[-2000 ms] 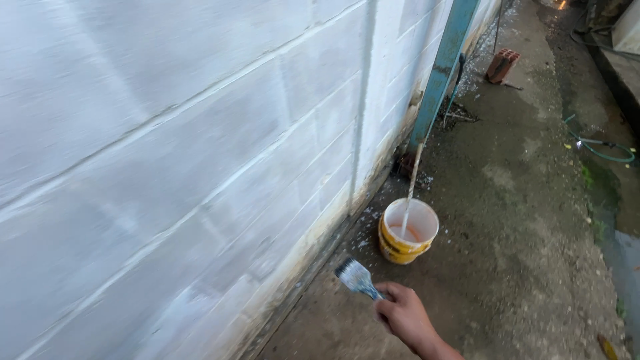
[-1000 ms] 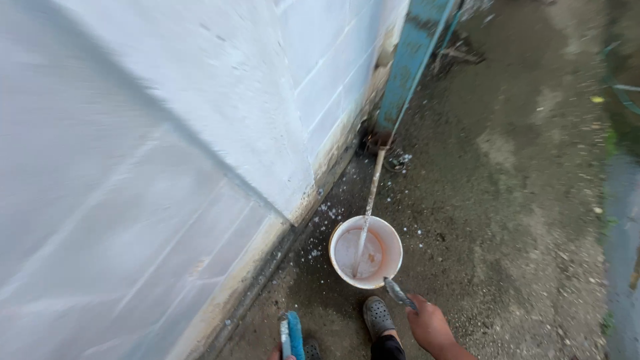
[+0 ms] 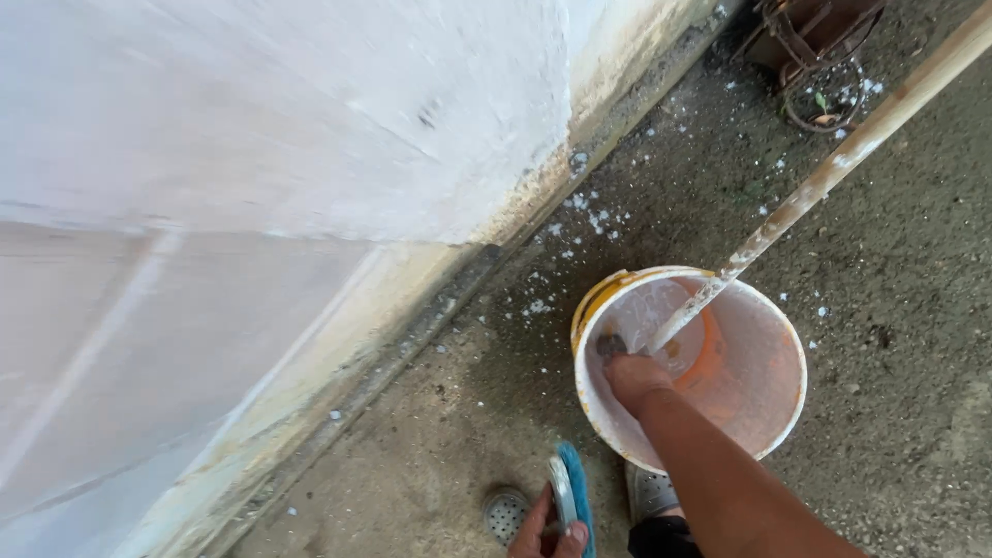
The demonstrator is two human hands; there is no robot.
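My right hand (image 3: 637,378) is down inside a white and yellow plastic bucket (image 3: 792,387), gripping a paintbrush (image 3: 612,346) whose dark bristles show near the inner wall; its handle is mostly hidden. Whitish liquid (image 3: 659,310) lies at the bucket's bottom. A paint-spattered wooden pole (image 3: 833,167) leans in the bucket, its lower end beside my right hand. At the bottom edge, left of the bucket, my left hand (image 3: 546,531) holds a blue-backed tool with a pale edge (image 3: 575,496), of a kind I cannot tell.
A whitish painted wall (image 3: 310,116) with a stained base fills the left side. White paint spots dot the rough concrete ground (image 3: 891,325). A rusty metal piece (image 3: 814,46) stands at the wall's foot, upper right. Grey clogs (image 3: 505,515) are on my feet below the bucket.
My right hand with the brush has moved from beside the bucket to its rim, then down into it. My left hand with the blue tool has come into view. The view has moved closer over the bucket.
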